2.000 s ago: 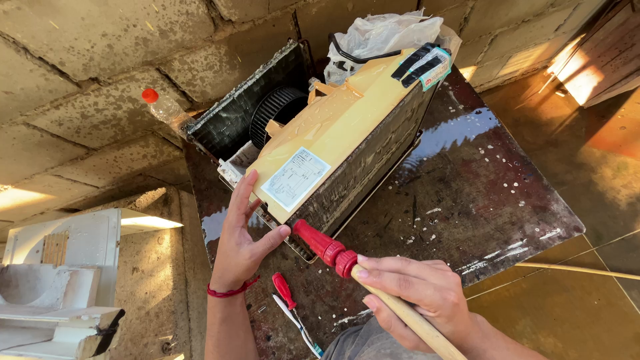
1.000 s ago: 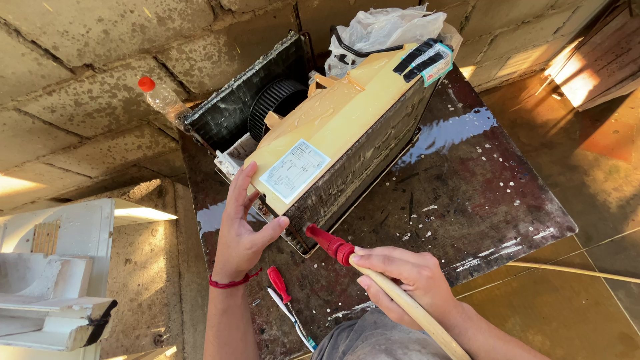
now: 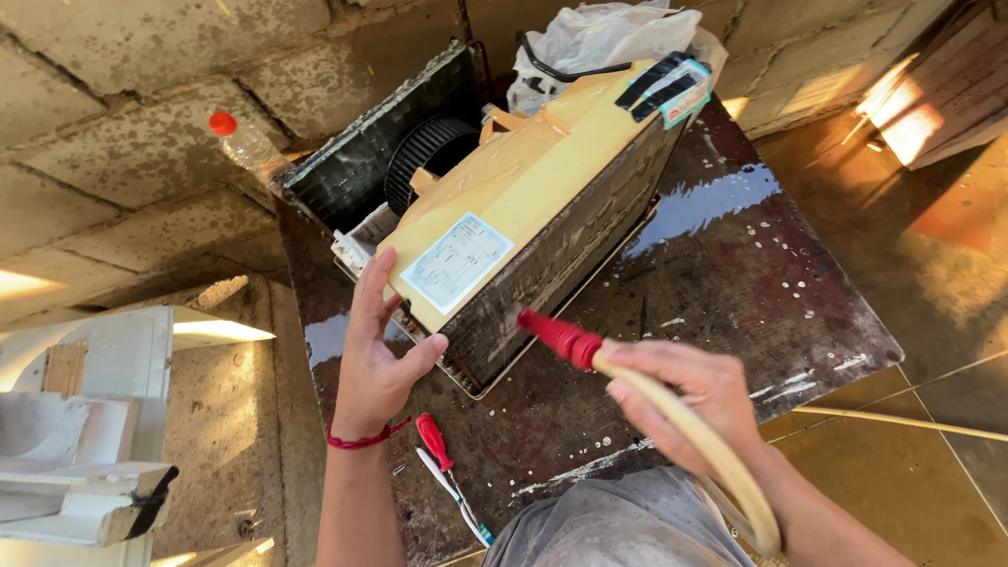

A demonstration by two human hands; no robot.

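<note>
An air conditioner unit with a yellow plastic housing [image 3: 535, 181] and a dirty finned coil [image 3: 567, 244] on its near side stands on a dark table. My left hand [image 3: 382, 354], with a red cord at the wrist, steadies the housing's near left corner beside a printed label [image 3: 457, 262]. In my right hand [image 3: 693, 394] is a pale yellow hose [image 3: 669, 405]; its red nozzle [image 3: 561, 337] points at the lower part of the coil. A black blower wheel [image 3: 429, 161] shows behind the housing. A red-handled screwdriver [image 3: 435, 442] and a white toothbrush [image 3: 453, 492] lie near my left wrist.
The wet dark table [image 3: 709, 299] has a corner at the right. A plastic bottle with a red cap [image 3: 248, 148] stands by the block wall, and a clear plastic bag [image 3: 598, 39] lies behind the unit. White plastic parts [image 3: 87, 441] are at the lower left.
The red nozzle has moved from the housing's near corner to the right along the coil. My left hand keeps its place on the corner.
</note>
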